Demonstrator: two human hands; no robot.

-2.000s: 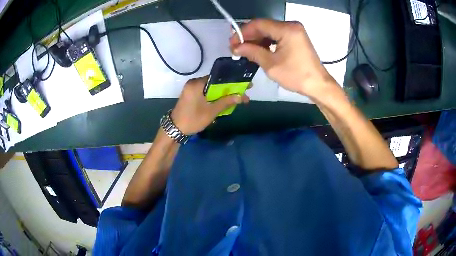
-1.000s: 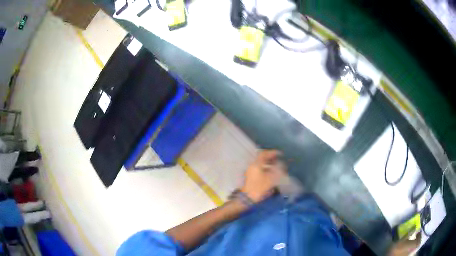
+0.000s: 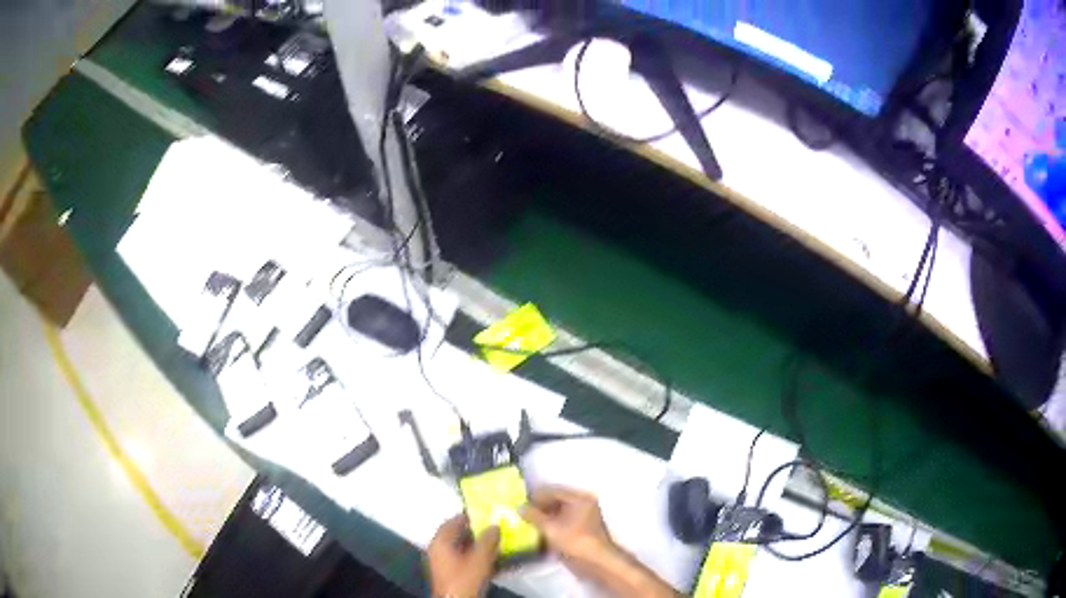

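Observation:
A smartphone (image 3: 500, 510) with a yellow-green screen and black top lies over the white paper on the bench, with a thin cable at its top end. My left hand (image 3: 463, 558) is at its lower left edge, fingers on the phone. My right hand (image 3: 569, 526) touches its lower right side. The picture is somewhat blurred, but both hands appear to hold the phone between them.
More phones (image 3: 727, 569) with cables lie at right. Several dark phones (image 3: 355, 453) and a dark rounded object (image 3: 383, 322) lie on white paper at left. A yellow-green card (image 3: 516, 336) lies behind. A monitor (image 3: 807, 47) stands on the upper shelf; a black tray (image 3: 275, 540) is below the bench.
The view has swung to another bench part with a monitor shelf. Both hands are now at a phone in front; one second ago one hand was empty-looking and blurred over the bench edge.

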